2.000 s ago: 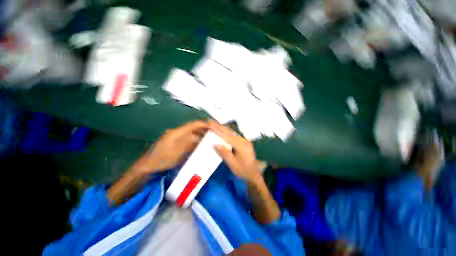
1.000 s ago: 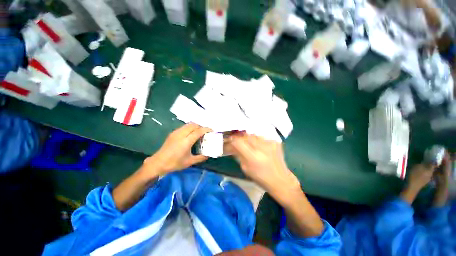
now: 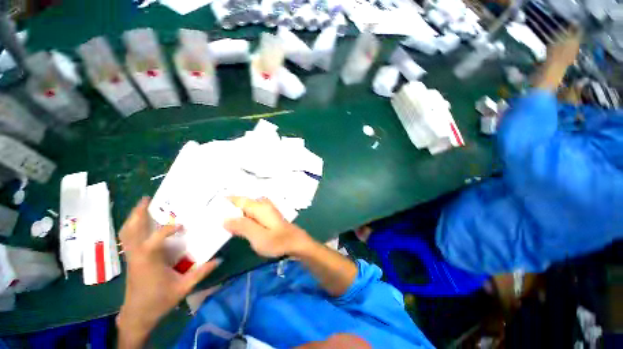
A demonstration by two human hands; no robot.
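Note:
A white carton (image 3: pixel 195 249) with a red block at its lower end lies between my hands at the bench's near edge. My left hand (image 3: pixel 154 255) grips the carton's left side, fingers and thumb spread around it. My right hand (image 3: pixel 263 225) has its thumb and fingertips on a white flap or paper at the carton's right side; which one I cannot tell. A loose heap of white folded leaflets (image 3: pixel 273 167) lies just beyond and partly merges with the carton.
Flat stacked cartons (image 3: pixel 100 232) lie at left. A row of open cartons (image 3: pixel 151 71) stands across the green bench (image 3: pixel 369 184). Another carton stack (image 3: pixel 427 119) lies at right, near a person in a blue smock (image 3: pixel 560 184). Silver-white cylinders (image 3: pixel 294 13) lie at the far side.
The view has turned toward the right. The carton, earlier seen end-on, now shows its red block. My left hand has opened wider around it, and my right hand is at its right side.

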